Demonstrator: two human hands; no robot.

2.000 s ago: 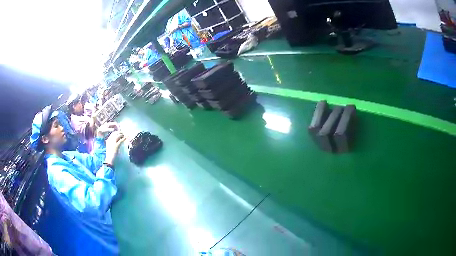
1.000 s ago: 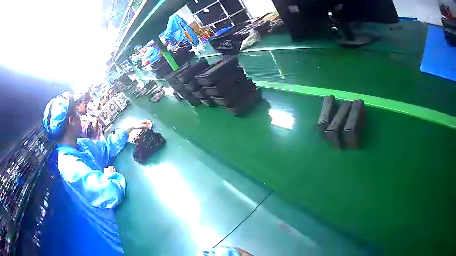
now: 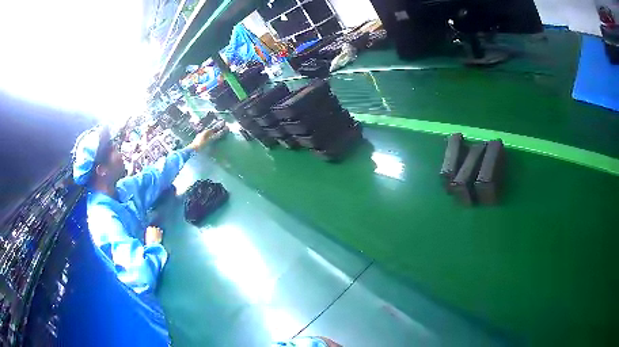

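Three narrow black housings stand side by side on the green bench at the right. Tall piles of black stacked housings stand at the upper middle. A dark tangled heap lies on the bench near a neighbouring worker. At the bottom edge, a small piece of light blue sleeve shows with a sliver of skin; which arm it belongs to I cannot tell. Neither my left hand nor my right hand shows clearly.
A person in a blue smock and cap sits at the left, one arm stretched along the bench. A black monitor stands at the back. A blue mat lies at the far right. A green post rises behind the piles.
The neighbouring worker's hand has left the dark heap and reaches farther back along the bench towards items near the piles. The view has shifted slightly. The housings stand as before.
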